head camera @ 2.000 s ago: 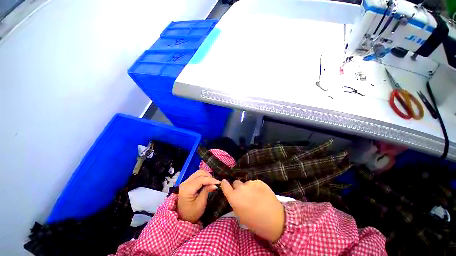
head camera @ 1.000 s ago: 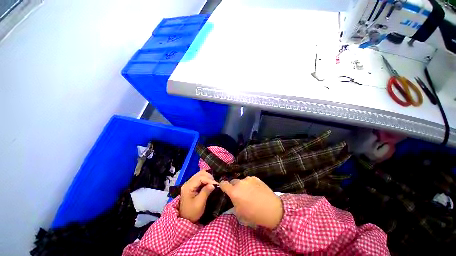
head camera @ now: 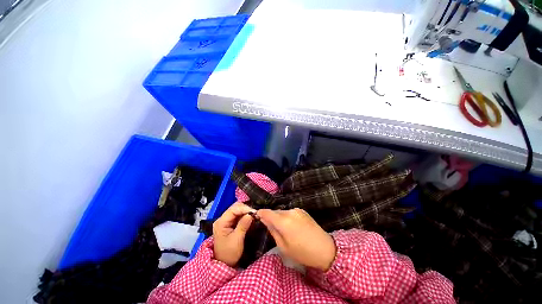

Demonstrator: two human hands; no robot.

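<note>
A dark brown plaid garment piece (head camera: 333, 193) with pale check lines lies over the lap in long folds. My left hand (head camera: 230, 233) pinches a small dark edge of the cloth between thumb and fingertips. My right hand (head camera: 302, 236) meets it from the right, its fingertips closed at the same small edge. The fingertips of both hands nearly touch. Whether a small tool is between the right fingers cannot be told. Part of the cloth is hidden under the hands.
A blue crate (head camera: 98, 208) at left holds dark cloth and white scraps (head camera: 177, 236). The white table (head camera: 321, 65) carries red and yellow-handled scissors (head camera: 479, 109), black snips (head camera: 505, 108) and a sewing machine (head camera: 457, 24). Blue crates (head camera: 190, 59) stand beyond. Dark plaid cloth (head camera: 475, 237) heaps at right.
Both hands stay together at the same place. The right fingertips have shifted slightly up and left, and a small dark bit of cloth now shows between the fingertips. The view has tilted slightly.
</note>
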